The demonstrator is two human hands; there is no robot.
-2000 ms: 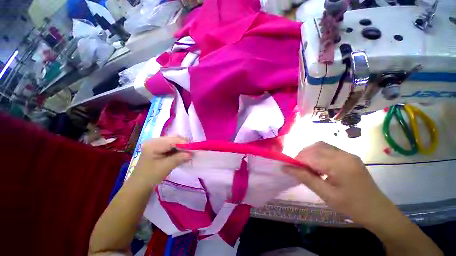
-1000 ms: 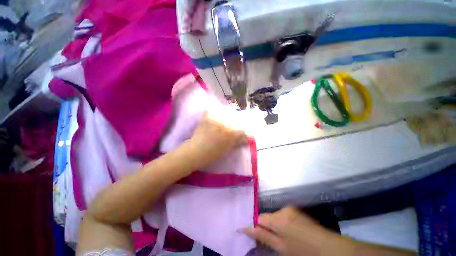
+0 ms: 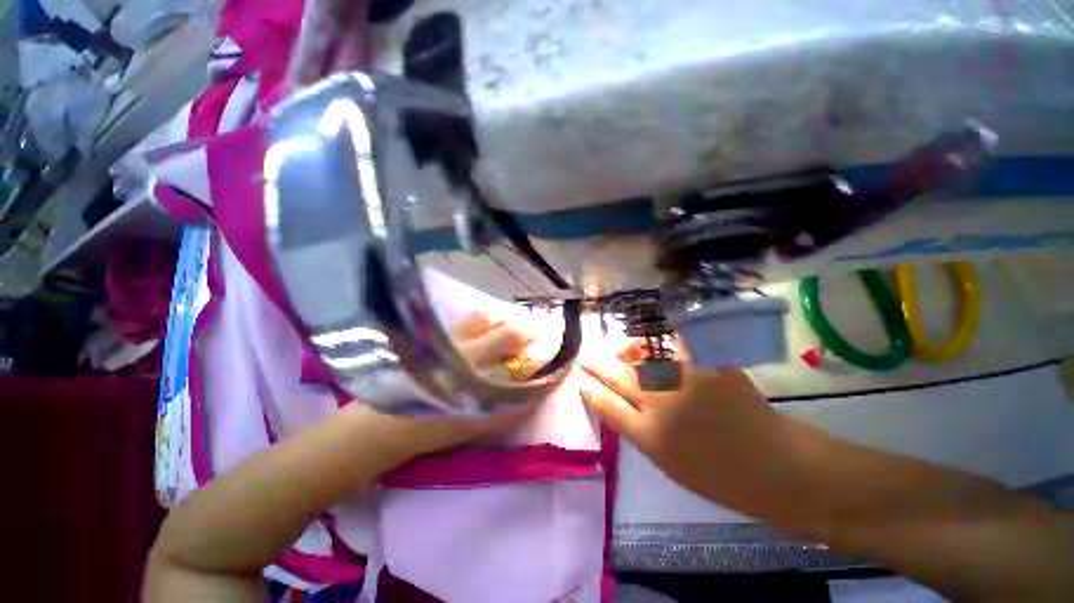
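Note:
The pale panel lies on the machine bed, with a magenta strip across it and a magenta edge on its right side. My left hand lies on the cloth left of the needle area, partly hidden by the large chrome guard; a small yellowish patch shows by its fingers. My right hand has its fingertips at the cloth's edge, just right of the needle area, and pinches it. Lamp glare and the guard hide the exact contact at the needle.
The white machine head fills the top, very close. The tension assembly hangs above my right hand. Scissors with a green handle and a yellow handle lie right on the bed. Magenta cloth lies left; dark-red cloth is beyond.
The view has moved much closer to the machine head. My right hand has moved up from the cloth's lower end to the needle area. My left hand remains near the needle.

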